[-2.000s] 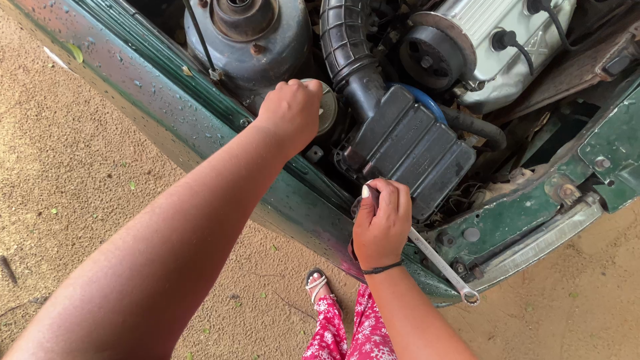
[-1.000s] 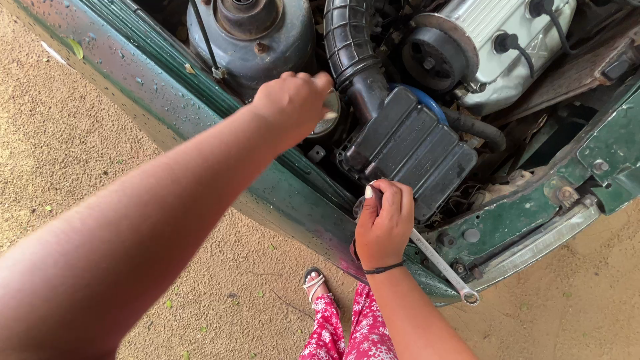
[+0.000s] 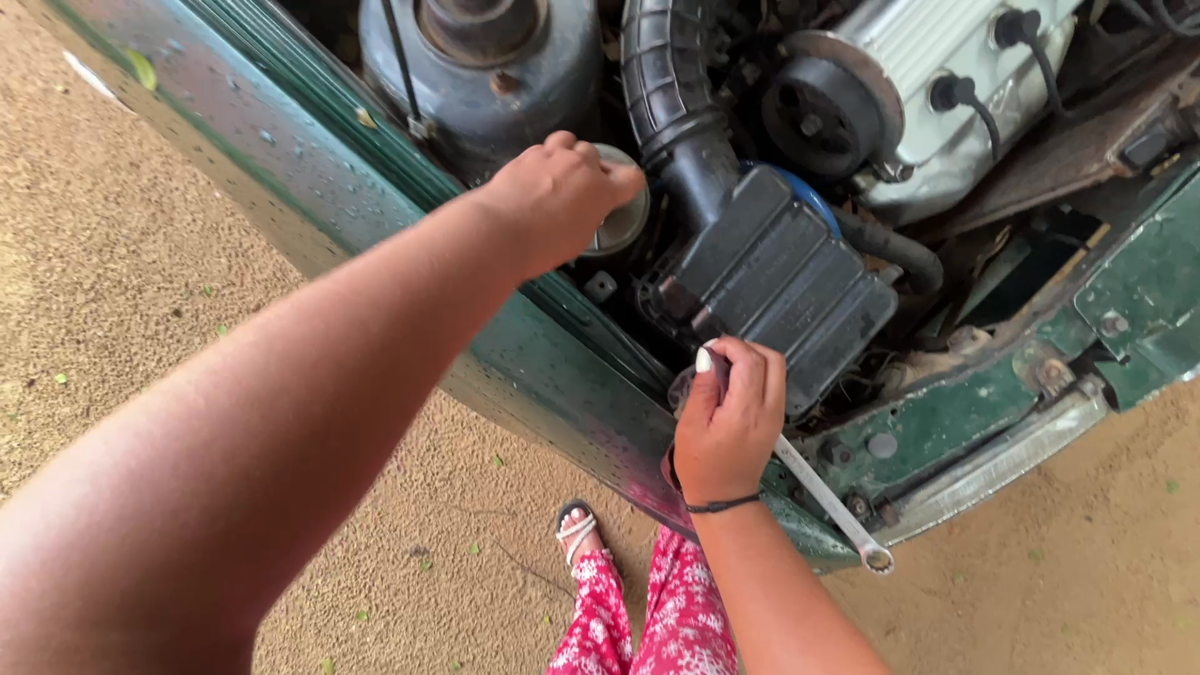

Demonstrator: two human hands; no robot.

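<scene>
My left hand [image 3: 567, 202] is curled over a round metal canister [image 3: 623, 220] beside the strut tower; its fingertips are hidden, so its grip is unclear. My right hand [image 3: 731, 417] is closed at the near edge of the black ribbed plastic housing [image 3: 787, 281]. From under its palm a metal wrench [image 3: 830, 502] runs down to the right, with its ring end over the green body edge. A dark object [image 3: 717, 370], partly hidden, lies between thumb and fingers of that hand.
A ribbed black air hose [image 3: 666, 75] joins the housing. The strut tower [image 3: 483, 84], a pulley [image 3: 820, 117] and the engine's silver cover [image 3: 947, 56] stand around it. The wet green fender [image 3: 375, 197] and front panel [image 3: 909, 450] edge the bay.
My left hand has shifted slightly and turned over the canister, showing a different part of its top. My right hand and the wrench have stayed about where they were.
</scene>
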